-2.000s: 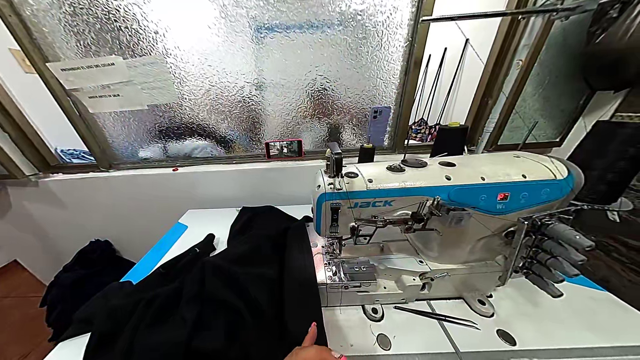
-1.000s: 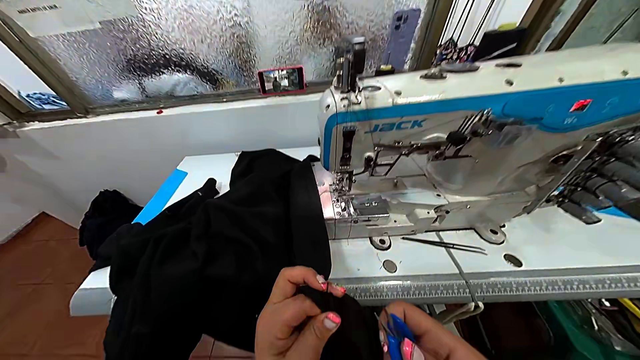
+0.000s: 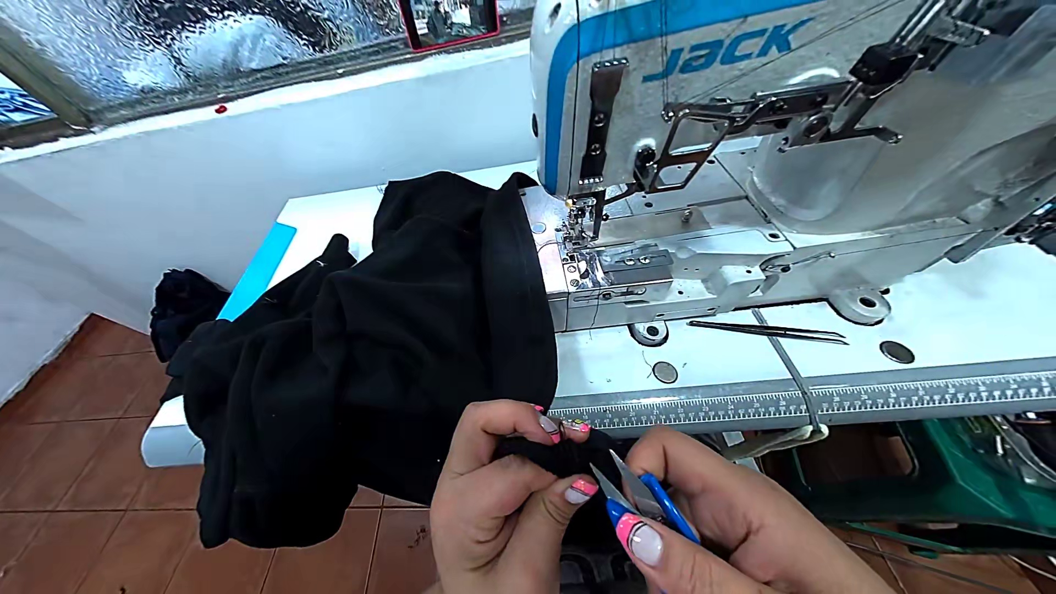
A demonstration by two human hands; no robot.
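Note:
Near the bottom centre, my left hand pinches an edge of black fabric between thumb and fingers. My right hand holds small blue-handled thread snips, their blades parted and pointing at the pinched fabric. Behind my hands, a black garment drapes over the left end of the sewing table and reaches the machine's bed. Whether the pinched fabric is part of that garment is hard to tell. The white and blue Jack sewing machine stands at the upper right, with its needle area beside the garment.
Metal tweezers lie on the white tabletop. A measuring scale runs along its front edge. A dark cloth bundle sits at the left. A phone stands on the window ledge, and a green plastic item is below the table.
Two seconds ago only part of one hand showed; both hands are now in view with fabric and snips. Since one second ago, the snips' blades have come into sight. The view has moved closer.

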